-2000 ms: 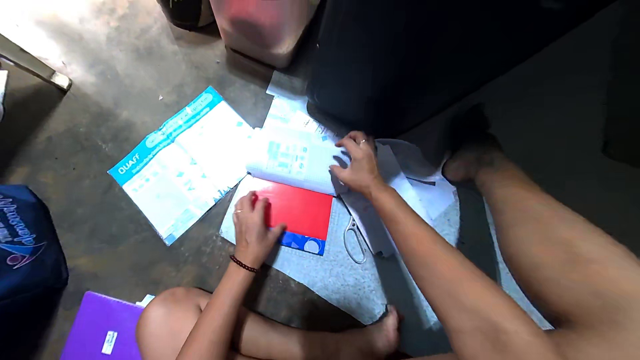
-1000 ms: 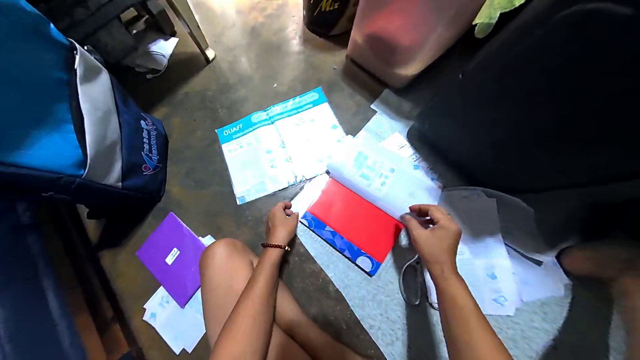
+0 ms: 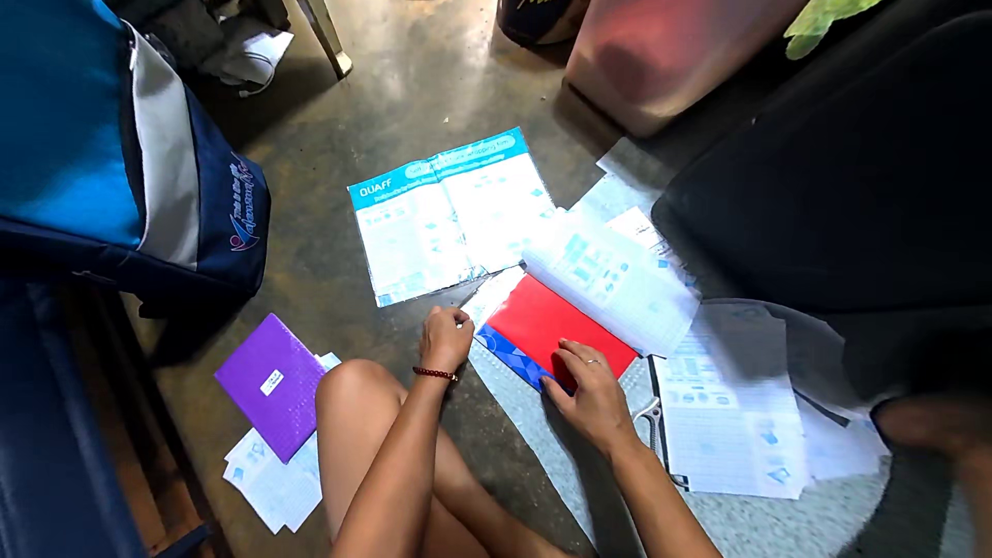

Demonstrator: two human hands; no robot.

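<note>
A red and blue booklet [image 3: 554, 318] lies on the floor with a grid-printed backing sheet [image 3: 620, 283] of film folded back along its upper right side. My right hand [image 3: 590, 387] rests on the booklet's lower right part, fingers spread. At the booklet's left corner is my left hand [image 3: 447, 339], its fingers bent together near the pale sheet edge; whether it pinches that edge is unclear. Scissors [image 3: 652, 418] lie beside my right wrist, partly covered by printed sheets [image 3: 728, 403]. Above sits an opened teal and white wrapping-film cover [image 3: 457, 213].
A purple notebook [image 3: 275, 380] lies on more sheets [image 3: 275, 480] left of my knee. A blue bag [image 3: 225, 194] stands at the left. A translucent pinkish container [image 3: 651, 62] and a large black object [image 3: 837, 170] are at the upper right. A mottled grey sheet [image 3: 535, 426] lies underneath.
My left hand has left the red surface for the booklet's left corner. My right hand has moved from the folded-back sheet onto the booklet. The view has shifted leftward.
</note>
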